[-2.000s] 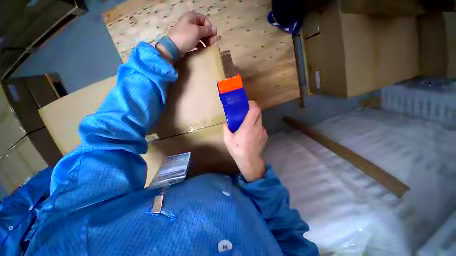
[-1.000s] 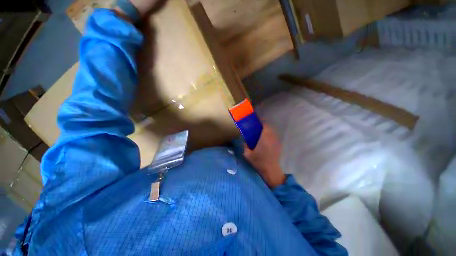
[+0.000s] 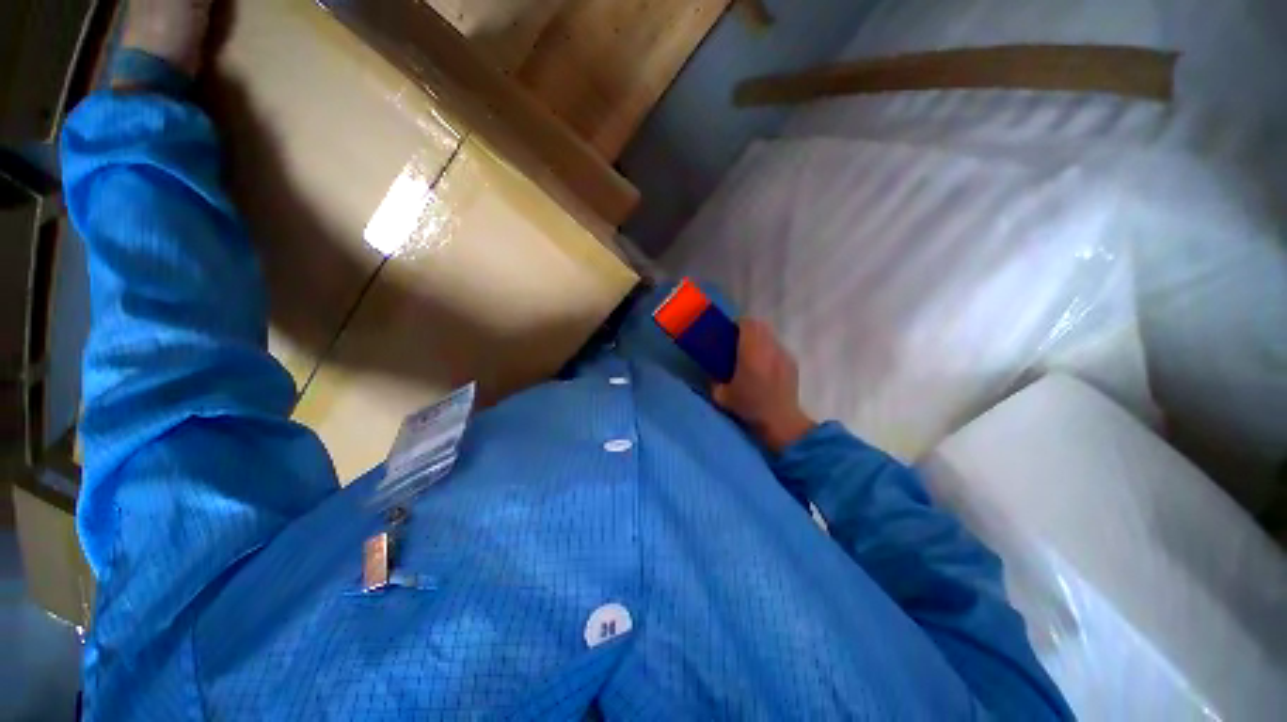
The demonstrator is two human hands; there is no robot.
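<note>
A large tan carton (image 3: 480, 296) lies in front of my chest, with a dark centre seam and shiny clear tape (image 3: 418, 212) across part of it and along its far right edge. My right hand (image 3: 765, 388) is closed on the blue and orange tape dispenser (image 3: 702, 330), just off the carton's near right corner. My left hand (image 3: 167, 28) is at the top left, cut off by the picture's edge, at the carton's far left side. Its fingers are not clearly visible.
A wooden pallet (image 3: 621, 57) shows beyond the carton. White wrapped goods (image 3: 903, 254) stand at the right, with a brown strip (image 3: 960, 74) behind them and a white wrapped block (image 3: 1129, 522) nearer. Another carton (image 3: 54, 543) is at the left edge. An ID badge (image 3: 428, 444) hangs over the near carton.
The view has turned and moved nearer the carton's right side. My left hand has shifted to the top left edge. The dispenser has moved from above the carton's edge to beside its near corner.
</note>
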